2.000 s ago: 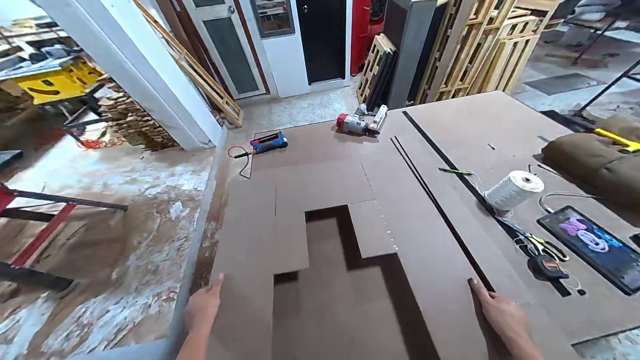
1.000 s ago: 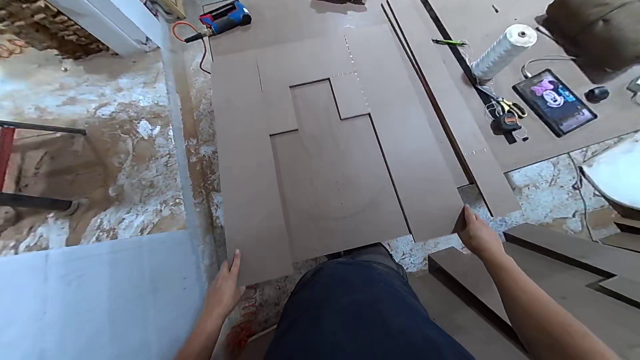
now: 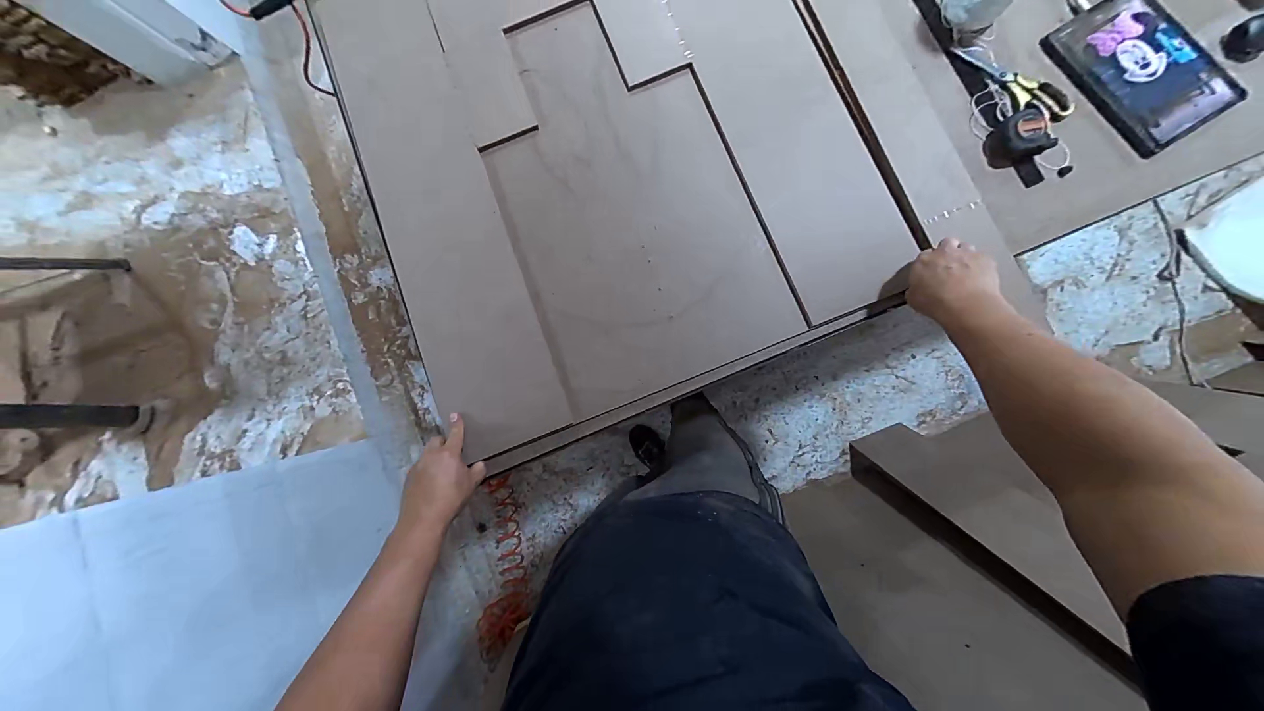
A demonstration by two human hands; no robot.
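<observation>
A thin brown board with a stepped cutout [image 3: 444,286] lies over another flat brown panel [image 3: 642,227], which shows through the cutout. At the near left corner of the boards, my left hand [image 3: 441,481] grips the edge, thumb and fingers around it. My right hand [image 3: 953,281] has hold of the near right corner, its fingers curled at the edge beside a dark gap. Right of that gap runs a narrow brown strip [image 3: 913,128] with a row of staples. The undersides of the boards and parts of my fingers are hidden.
Scissors [image 3: 1027,91], a tape measure [image 3: 1019,136], a spool of twine [image 3: 973,12] and a tablet [image 3: 1144,71] lie at the upper right. More brown panels [image 3: 987,533] are low at the right. An orange coiled hose [image 3: 506,592] hangs near my legs; metal bars [image 3: 69,416] are at the left.
The cutout board has come towards me, and its near edge now lines up closely with the panel beneath. My hands have stayed at its near corners. The view has tilted down.
</observation>
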